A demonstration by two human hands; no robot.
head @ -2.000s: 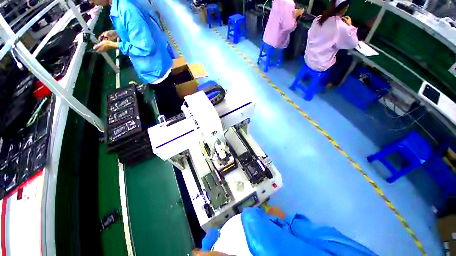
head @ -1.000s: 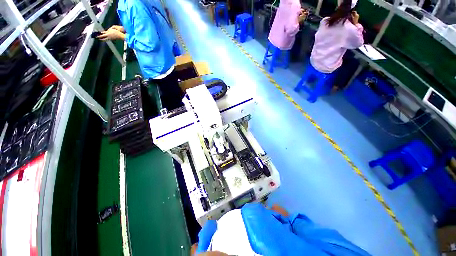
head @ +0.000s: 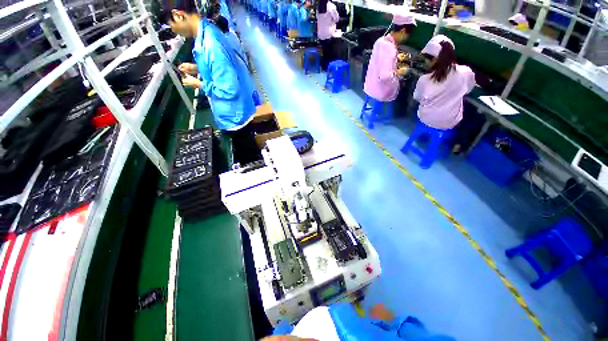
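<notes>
The white benchtop machine (head: 250, 191) stands in front of me beside the green belt. Its left fixture (head: 289, 264) looks dark greenish and its right fixture (head: 345, 240) blackish. The metal machine head (head: 301, 212) is between them. The control panel (head: 328, 288) is on the front edge. My right hand (head: 382, 312) is small and blurred, below the machine's front right corner; its fingers cannot be made out. A strip of skin, probably my left hand (head: 288, 338), is cut off by the bottom edge. No held thing shows.
A stack of black trays (head: 193, 174) and a small dark workpiece (head: 151, 299) lie on the green belt (head: 212, 280). A shelf (head: 50, 266) runs at left. A person in blue stands behind the machine; people in pink sit at right. A blue stool (head: 557, 250) stands at right.
The view has tilted up, so the machine and belt sit lower and more of the far line shows. The person in blue now shows with the head in view. My hands are lower in the picture.
</notes>
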